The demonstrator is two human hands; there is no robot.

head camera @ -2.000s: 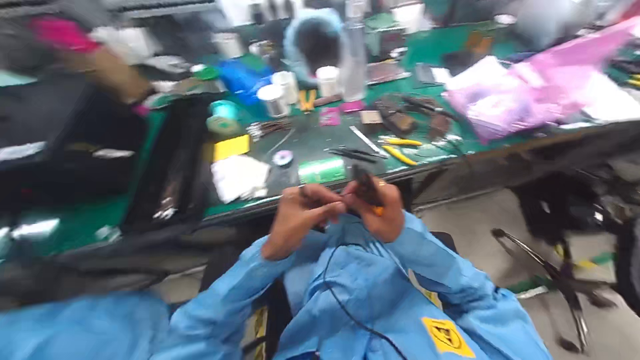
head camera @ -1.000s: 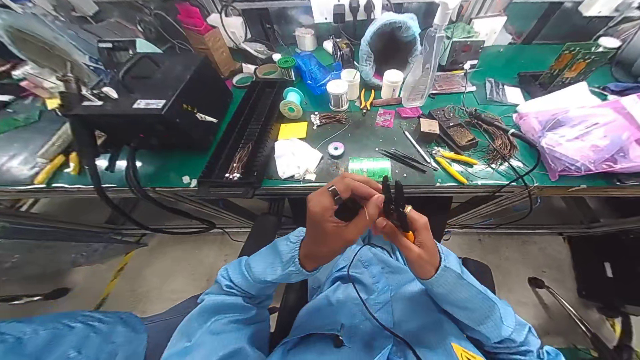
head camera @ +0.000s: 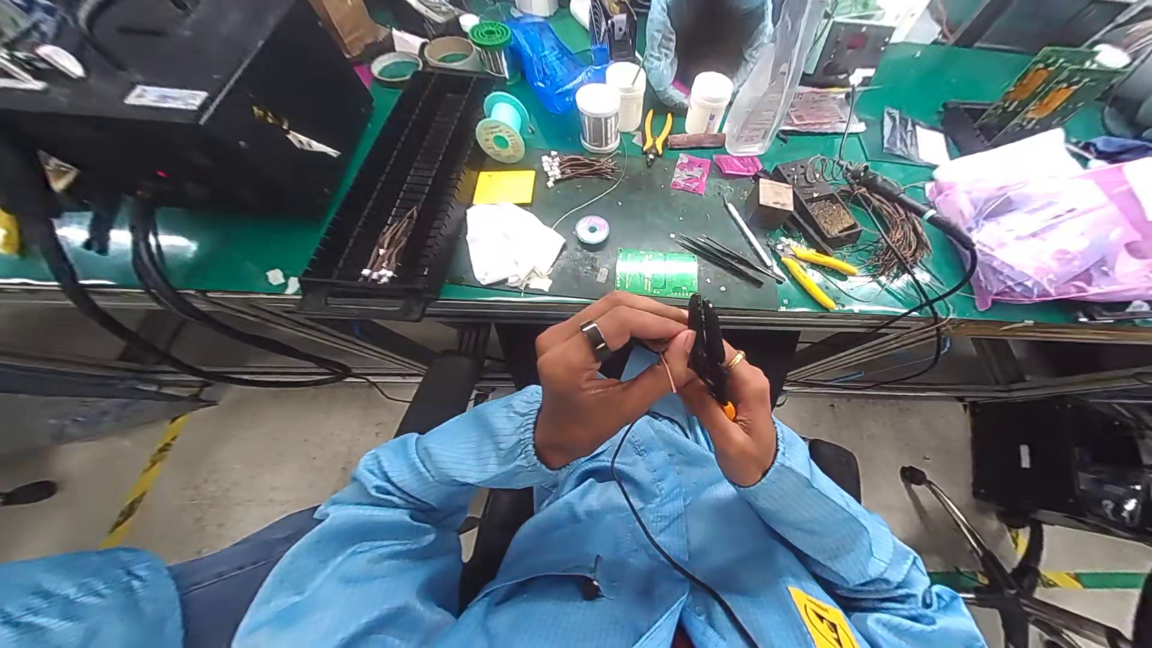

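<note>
Close in front of my chest, just off the bench edge, my left hand (head camera: 598, 387) pinches a thin copper-coloured wire (head camera: 668, 372). Its fingertips meet those of my right hand (head camera: 742, 414), which grips a black hand tool with an orange part, seemingly wire cutters or strippers (head camera: 708, 346). Behind the hands a green circuit board (head camera: 657, 273) lies flat near the bench edge. Black tweezers (head camera: 724, 261) and yellow-handled pliers (head camera: 814, 273) rest right of it. A small solder spool (head camera: 591, 230) and a white cloth (head camera: 511, 245) lie to its left.
A black slotted rack (head camera: 396, 180) holding wires stands left, beside a large black machine (head camera: 198, 99). Solder reels (head camera: 598, 117), a clear bottle (head camera: 774, 76) and a soldering iron (head camera: 886, 186) stand or lie farther back. A pink bag (head camera: 1048, 234) is at right. Another person's blue sleeve (head camera: 81, 598) shows lower left.
The view has shifted and become sharper since two seconds ago. Both hands stay together before my chest, with the tool still in my right hand.
</note>
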